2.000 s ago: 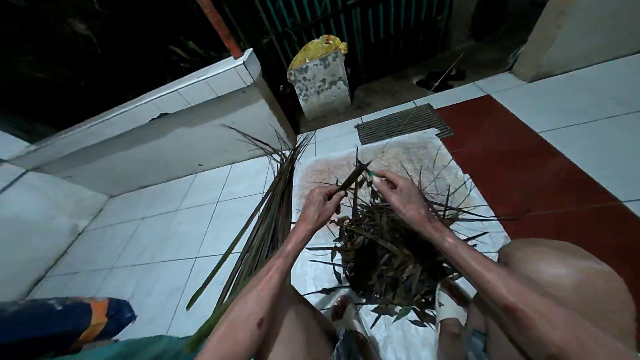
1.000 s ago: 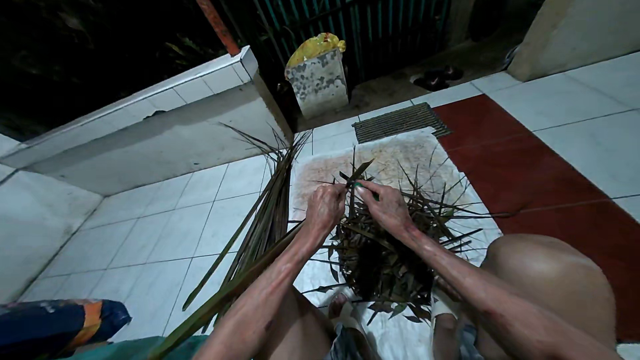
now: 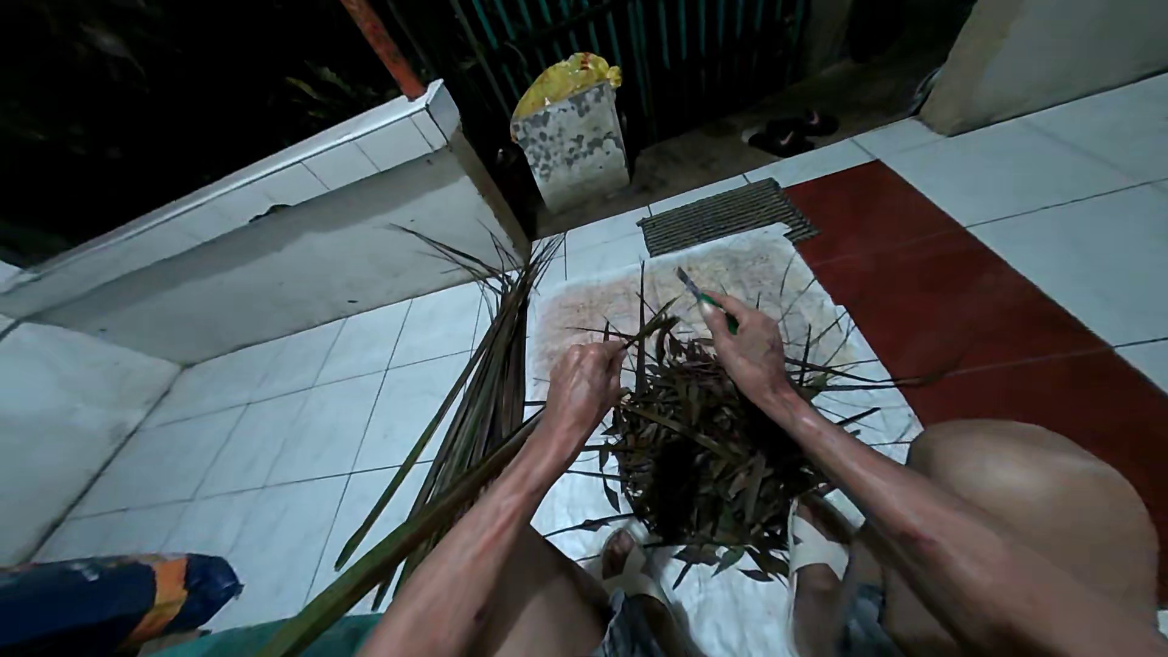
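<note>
My left hand is closed on a long palm frond, whose thick green stalk runs back under my left forearm and whose tip pokes out toward the middle. In my right hand is a small knife with a green handle, its blade pointing up and left, apart from the frond. Below both hands lies a heap of cut dark leaf pieces between my feet. More long fronds lie in a bundle on the tiles, left of my left hand.
A stained white sheet lies under the heap, with a ribbed grey mat beyond it. A low wall stands at the left. A block with a yellow bag is at the back. A blue wrapped bundle lies at lower left.
My hands were close together a second ago; now my right hand with the knife is apart from my left. The frond's stalk, now under my left forearm, was not there two seconds ago.
</note>
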